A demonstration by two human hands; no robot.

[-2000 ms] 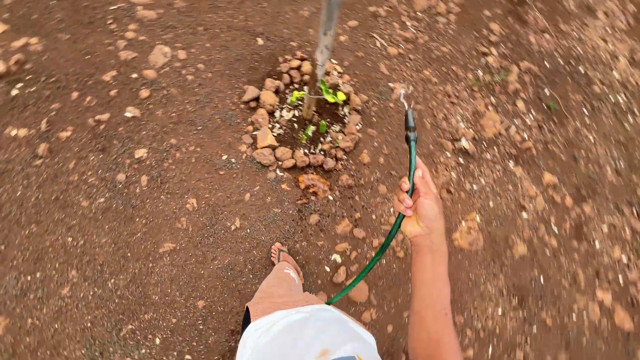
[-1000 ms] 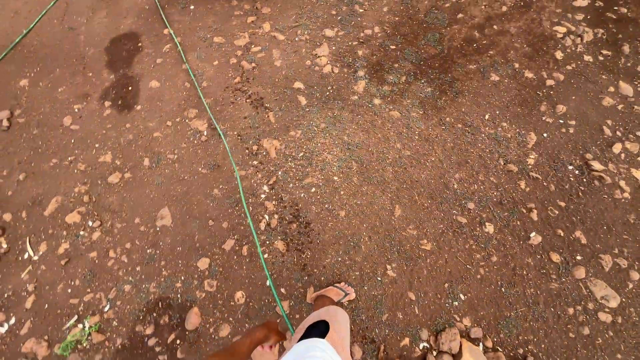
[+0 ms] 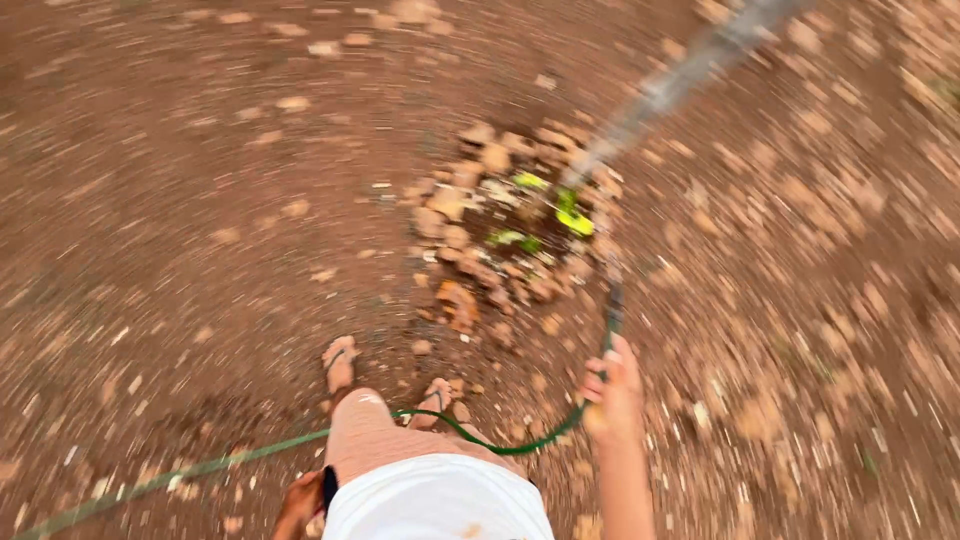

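Note:
My right hand is closed around a green garden hose just below its dark nozzle, which points at a ring of stones. Inside the ring a small plant with bright green leaves grows beside a grey pole that slants up to the right. A little water seems to show at the nozzle tip, though blur hides detail. Down by my left thigh, my left hand hangs near a dark item; its fingers are partly hidden, so whether it holds anything cannot be told.
The hose crosses in front of my legs and trails off over the ground to the lower left. My sandalled feet stand below the ring. Loose stones are scattered over the reddish-brown soil, and an orange-brown rock lies just outside the ring.
The view swung away to bare ground and a long stretch of hose, then back to the ringed plant. My left hand, not visible two seconds ago, shows at the bottom now.

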